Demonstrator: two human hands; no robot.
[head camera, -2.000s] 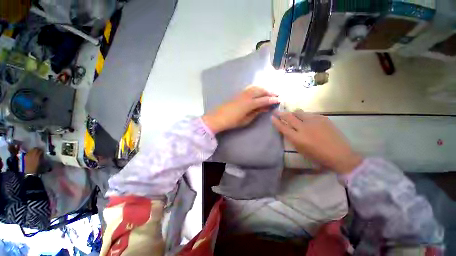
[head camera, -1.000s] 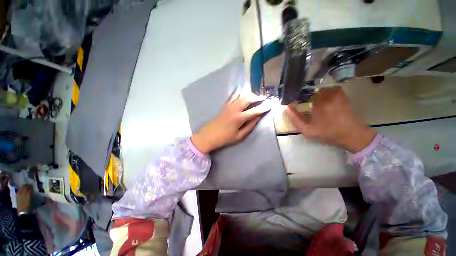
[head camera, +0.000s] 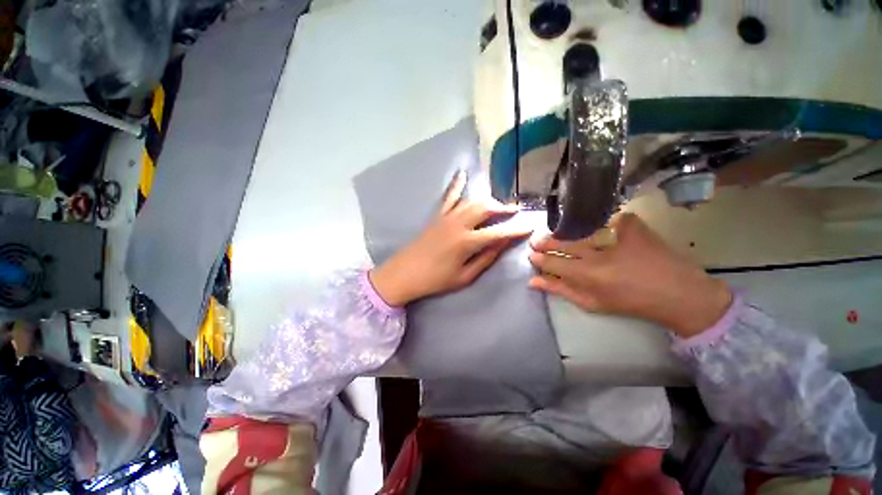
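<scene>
A grey cut panel (head camera: 474, 334) lies on the machine table and hangs over its front edge onto the lap. My left hand (head camera: 450, 249) rests on the panel with fingers spread, fingertips close to the needle area. My right hand (head camera: 629, 276) is at the panel's right edge, its fingertips near my left fingertips. Glare hides whether its fingers pinch the cloth. The white sewing machine head (head camera: 677, 58) with a teal stripe stands above. A dark glittery curved part (head camera: 595, 160) hides the presser foot and needle.
Stacked grey panels (head camera: 208, 145) lie at the table's left over yellow-black tape (head camera: 141, 340). Pale lap cloth (head camera: 609, 416) lies below the table edge. A grey fan-like unit (head camera: 48, 266) stands at the far left, with part of another person below it.
The view has shifted, and the machine head now fills more of the top. Over the last second my right hand came down from beside the needle area to the panel's edge. My left hand stayed on the panel.
</scene>
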